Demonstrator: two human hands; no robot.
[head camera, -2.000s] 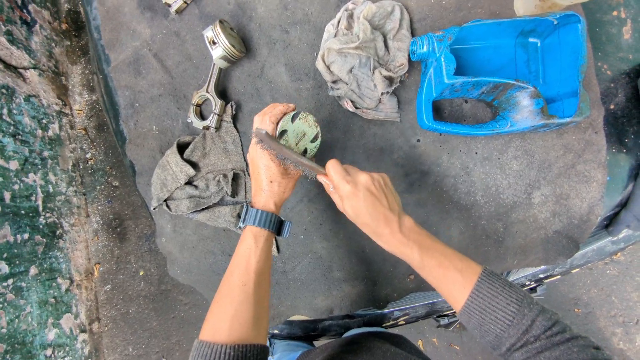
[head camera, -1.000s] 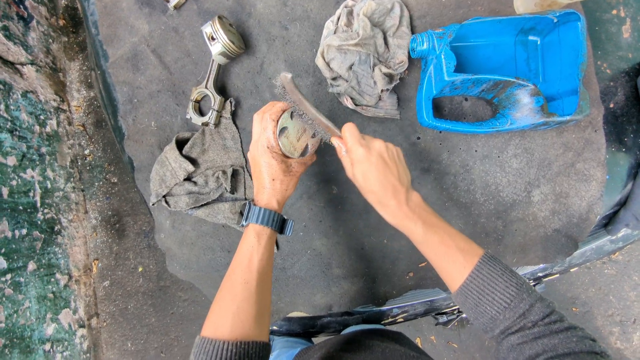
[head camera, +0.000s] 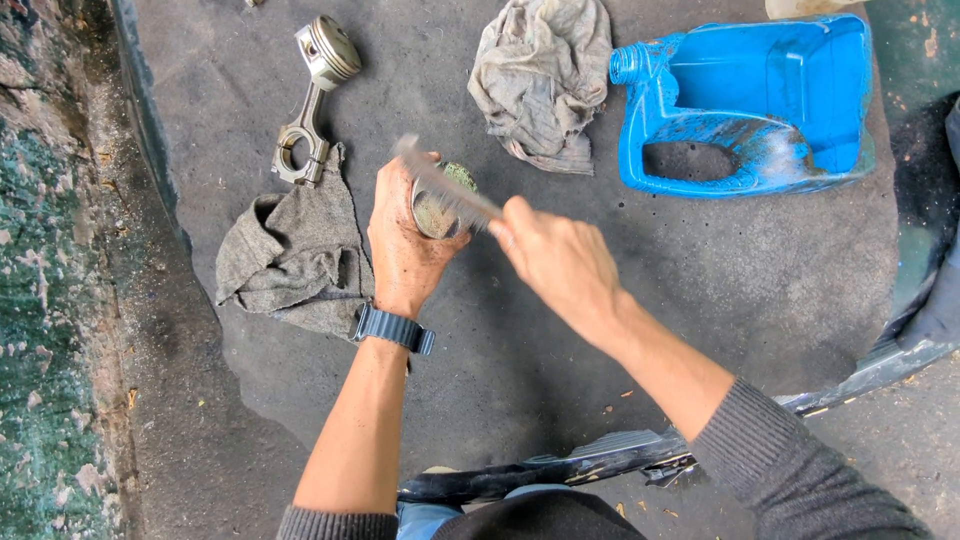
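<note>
My left hand (head camera: 412, 240), with a watch on its wrist, grips an engine piston (head camera: 435, 214) whose round, stained crown faces up. In my right hand (head camera: 562, 262) is the handle of a wire brush (head camera: 450, 184), blurred, lying across the crown with its bristles towards it. Up and to the left of my hands, a second piston (head camera: 330, 52) rests on its side, joined to a connecting rod (head camera: 301, 142). A grey cloth (head camera: 300, 259) lies just left of my left hand, by the rod's big end.
A crumpled light rag (head camera: 544, 75) lies beyond my hands. To its right is a cut-open blue plastic jug (head camera: 735, 112). The dark mat (head camera: 675, 300) has a black-edged border near my body, and a worn green surface (head camera: 45, 337) runs along the left.
The brush has shifted over the piston between frames, my right hand moving with it. The piston's crown looks tilted differently in my left hand. The cloths, rod and jug stay put.
</note>
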